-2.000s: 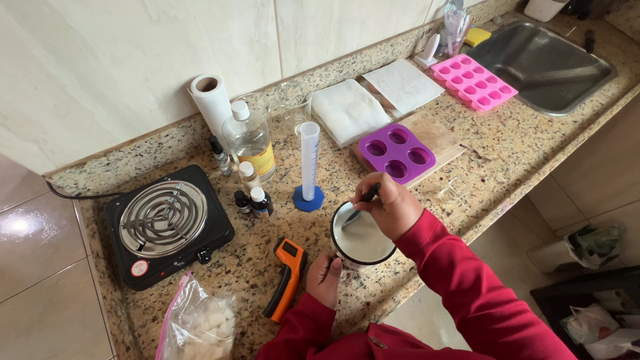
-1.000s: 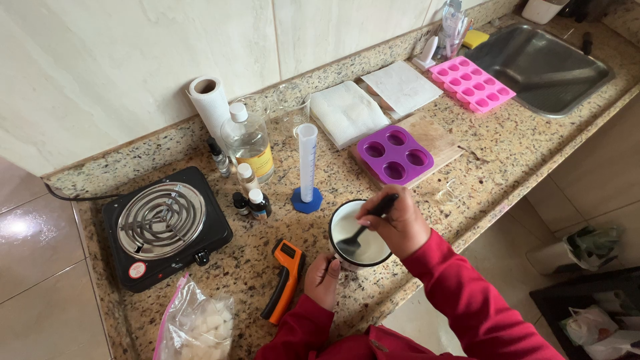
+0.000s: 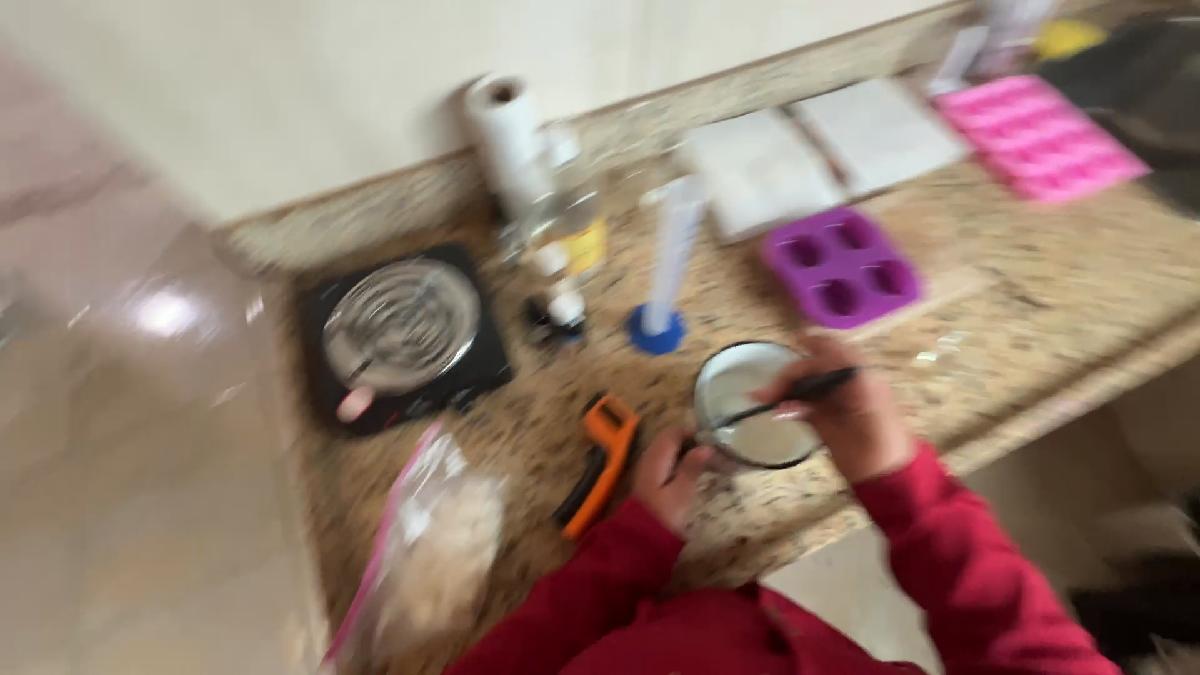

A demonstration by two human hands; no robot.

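Note:
A white enamel mug with a dark rim (image 3: 708,389) holds a pale liquid near the counter's front edge. My left hand (image 3: 670,478) grips the mug's handle at its left side. In my right hand (image 3: 848,408) is a black-handled utensil (image 3: 817,385), slanting down into the mug; its head is hidden in the liquid or blurred. An orange and black infrared thermometer (image 3: 605,464) lies just left of my left hand. Behind the mug are a plastic measuring cylinder on a blue base (image 3: 673,253) and a purple silicone mold (image 3: 846,267) with several cavities.
A black electric coil hotplate (image 3: 403,323) sits at left, with a zip bag of pale pieces (image 3: 441,553) in front. Small bottles (image 3: 565,309), a large clear bottle (image 3: 581,216) and a paper roll (image 3: 506,141) stand behind. White sheets (image 3: 759,169) and a pink mold (image 3: 1041,141) lie toward the sink.
The utensil has tipped over to a flatter slant in my right hand, while my left hand stays at the mug. The view has turned and blurred.

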